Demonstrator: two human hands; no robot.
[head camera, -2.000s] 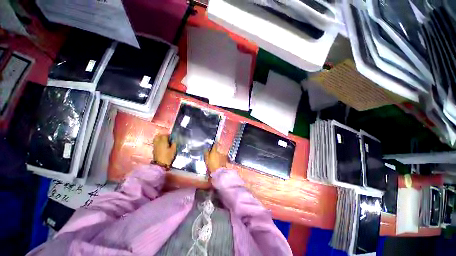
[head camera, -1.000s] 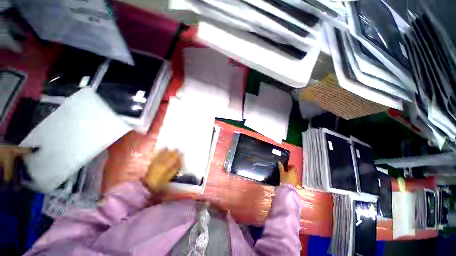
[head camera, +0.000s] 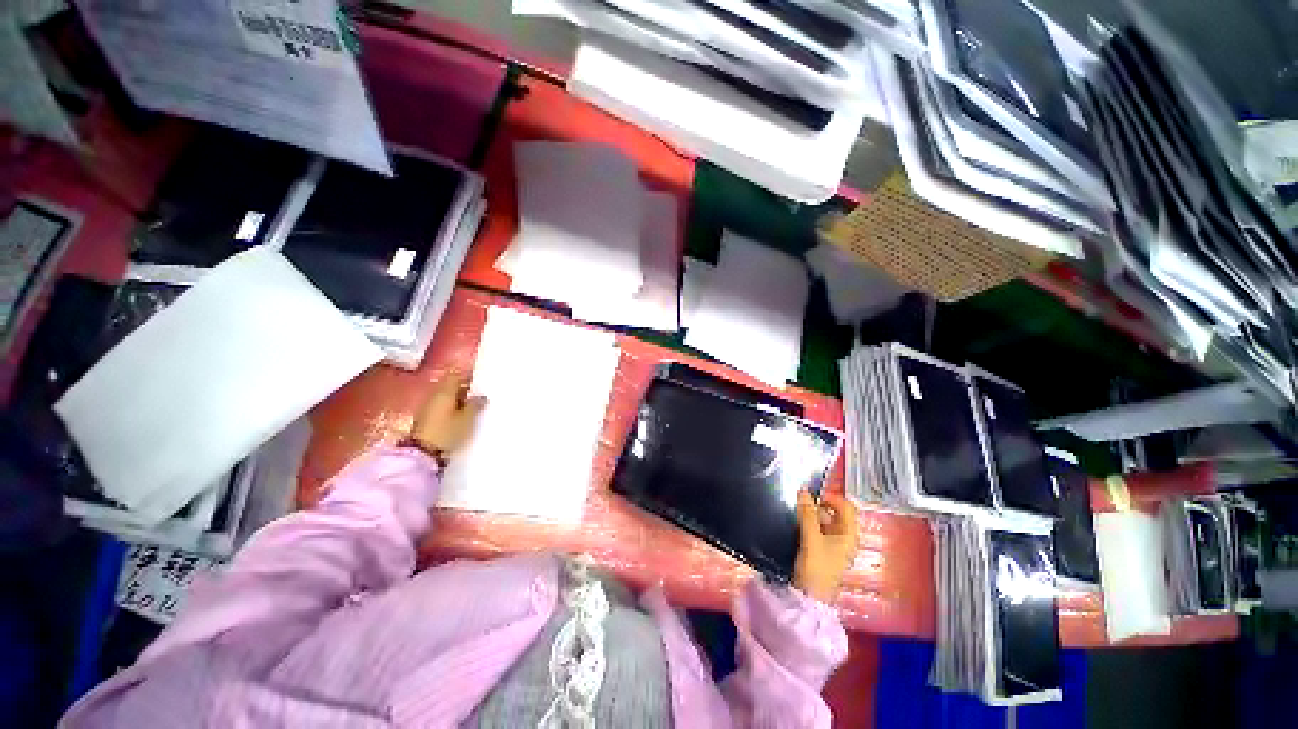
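Note:
A white foam sheet (head camera: 534, 413) lies flat mid-bench; whatever is under it is hidden. My left hand (head camera: 450, 420) touches its left edge, fingers on the rim. A black tablet (head camera: 726, 463) with a glossy face and a small white label is right of the sheet, slightly tilted. My right hand (head camera: 824, 541) grips its lower right edge, thumb on the face. Another dark edge shows behind the tablet's top. A second white sheet (head camera: 221, 378) lies askew over the left tablet stack.
Tablet stacks stand at left (head camera: 373, 235) and right (head camera: 940, 427), with another lower right (head camera: 1022, 612). Loose white sheets (head camera: 581, 221) lie at the back. Overhead shelf stacks (head camera: 982, 121) lean above a perforated board (head camera: 932, 239). A paper sheet (head camera: 235, 71) hangs upper left.
The mid-bench tablet is now covered by the white sheet. Another white sheet has come onto the left stack, and the other hand at far left is gone. My right hand has raised and shifted the right tablet.

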